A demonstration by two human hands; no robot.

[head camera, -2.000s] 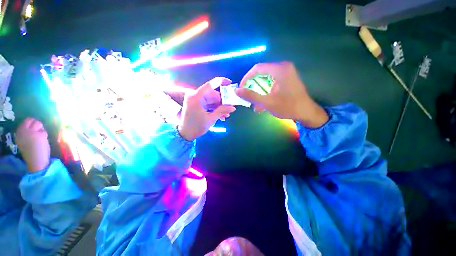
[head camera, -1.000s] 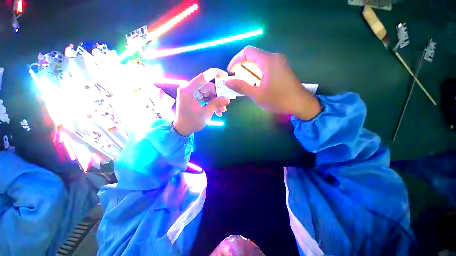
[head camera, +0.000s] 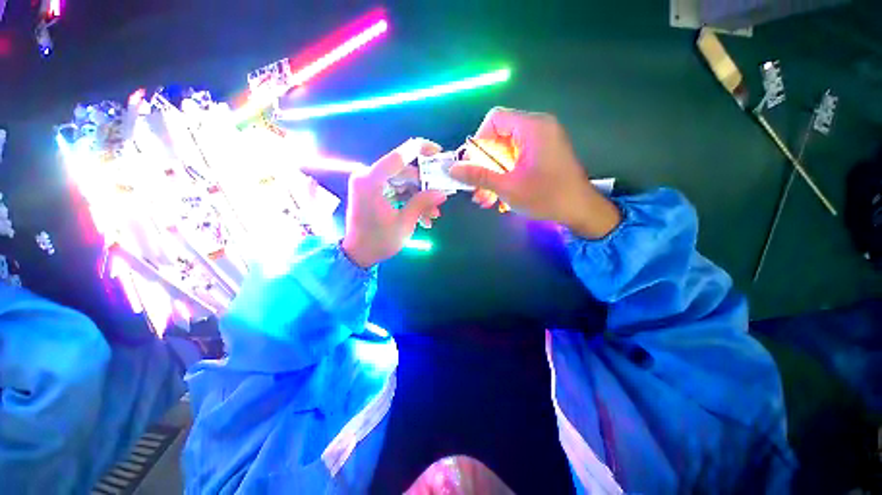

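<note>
My left hand (head camera: 379, 211) and my right hand (head camera: 532, 169) meet in front of me, both bare. Their fingertips hold a small whitish piece (head camera: 438, 172) between them. An orange-yellow glow shows through my right fingers, with a thin dark line across it. The rest of the glowing item is hidden in the right hand. A pile of lit strips (head camera: 193, 203), white and overexposed, lies left beside my left forearm. A red-pink lit strip (head camera: 338, 53) and a green-cyan lit strip (head camera: 416, 95) stick out from the pile's upper right.
A wooden-handled tool (head camera: 720, 60) lies at the upper right, with a thin rod (head camera: 785, 208) and small patterned white ends beside it. A grey bracket (head camera: 735, 12) is at the top right. Another person's blue sleeve (head camera: 48, 358) is at the lower left.
The other person's hand at the left has gone from view. The glow in my right hand has turned from green to orange. My hands still hold the white piece in nearly the same place.
</note>
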